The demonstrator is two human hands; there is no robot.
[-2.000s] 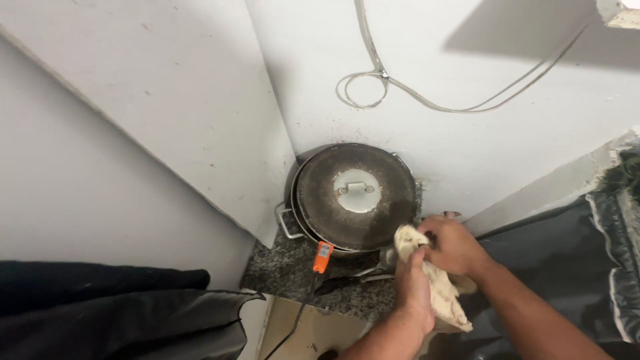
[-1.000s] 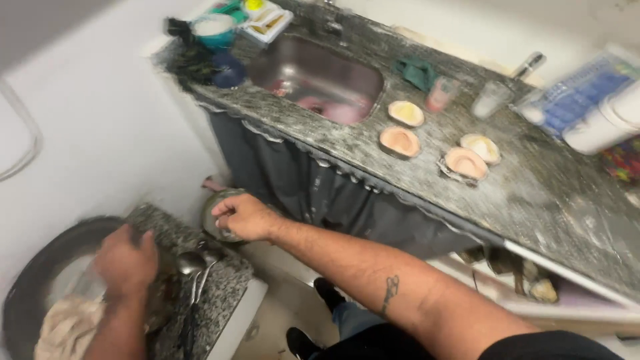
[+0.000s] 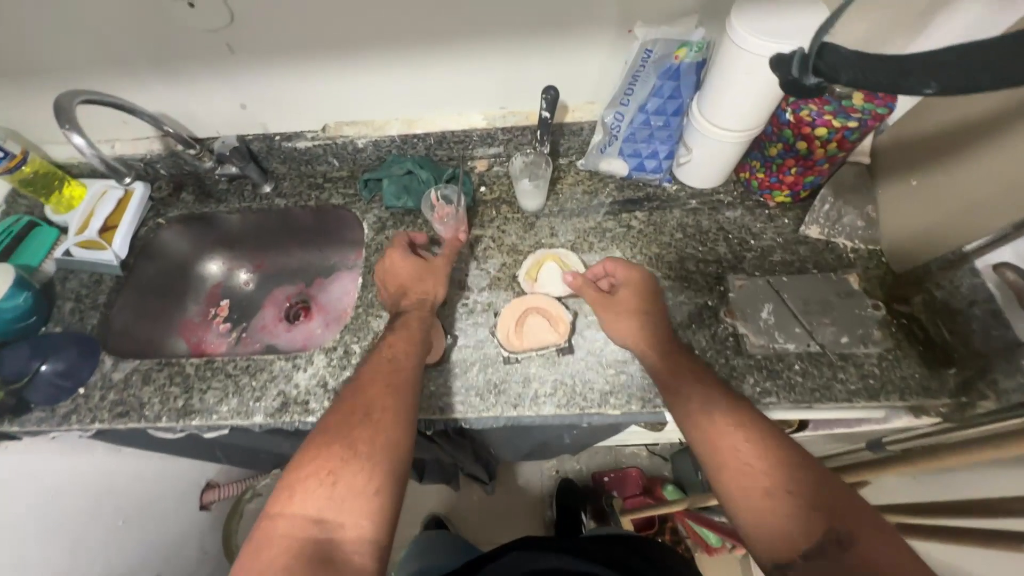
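My left hand is at a clear plastic cup with pink residue and a thin tool standing in it; the fingertips meet its lower edge, and whether they grip it is unclear. My right hand has thumb and fingertips at the right edge of a whitish plaster dental cast with a yellowish arch. Just below that cast lies a pinkish dental mold in a metal flask half. Another pinkish piece is mostly hidden under my left forearm.
The steel sink with pink residue is at left, beside a sponge holder. Behind stand a green cloth, a cup with white residue, a plaster bag and white tubs. A grey plate lies right.
The view has swung from the lidded pot to the sink counter. My left hand has left the pot and cloth for the plastic cup; my right hand has come to the whitish cast.
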